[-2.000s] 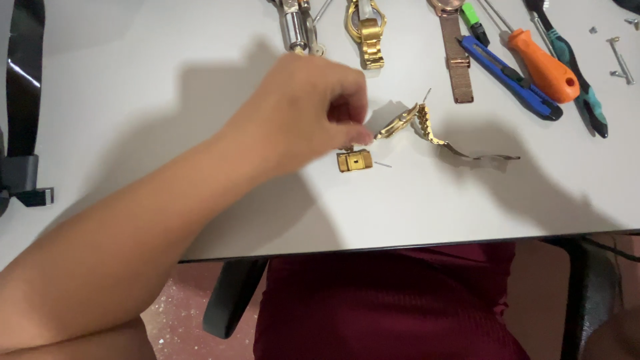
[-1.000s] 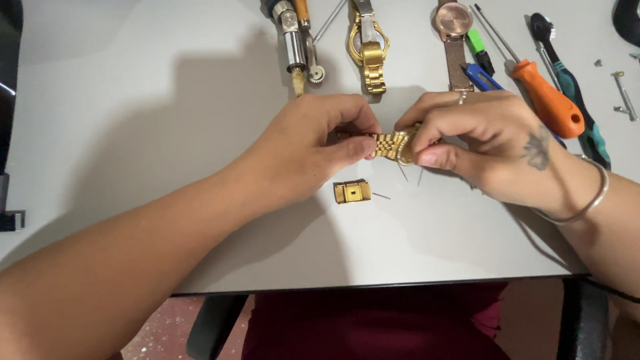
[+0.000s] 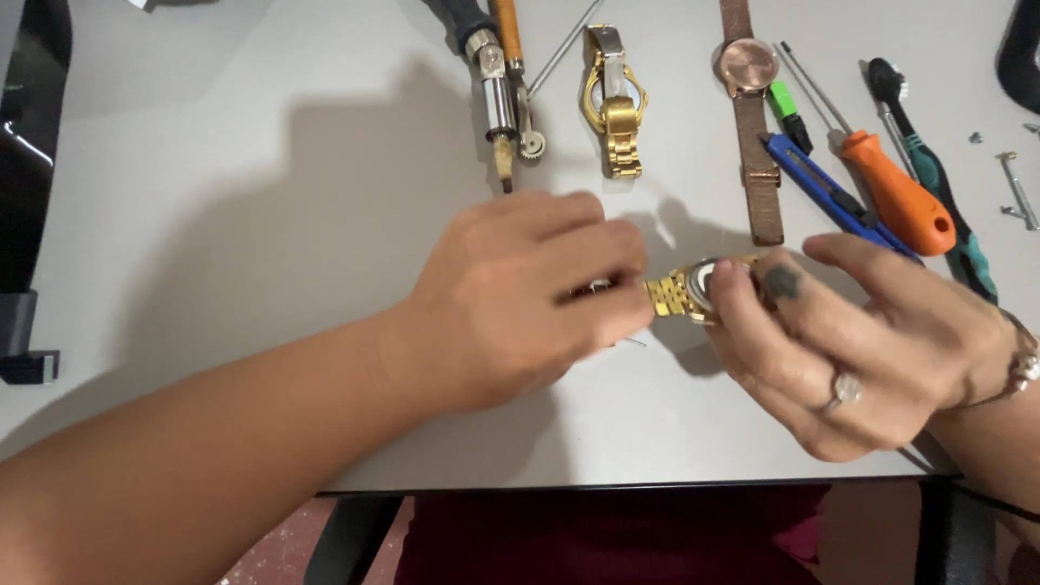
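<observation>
A gold-tone wristwatch (image 3: 705, 284) is held just above the white table (image 3: 244, 244), between both hands. My left hand (image 3: 528, 301) pinches its link bracelet (image 3: 668, 297) between thumb and fingers; part of the bracelet is hidden by the hand. My right hand (image 3: 853, 341), with a ring and a bracelet at the wrist, grips the round watch case, fingertips over its face or back. Which side of the case shows, I cannot tell. A thin metal pin (image 3: 632, 340) lies on the table beneath my left hand, whose fingers hide the area beside it.
Beyond my hands lie a second gold watch (image 3: 622, 114), a rose-toned mesh-strap watch (image 3: 748, 65), a blue utility knife (image 3: 837, 195), an orange-handled screwdriver (image 3: 902, 191), a toothbrush (image 3: 934, 171) and a soldering iron (image 3: 497, 97). Small screws (image 3: 1016, 191) lie at right. The table's front edge (image 3: 634, 487) is near.
Two seconds ago the gold watch lay on the table with only my left hand near it. My right hand has come in, and both hands hold the watch. The gold clasp, seen earlier, is now hidden.
</observation>
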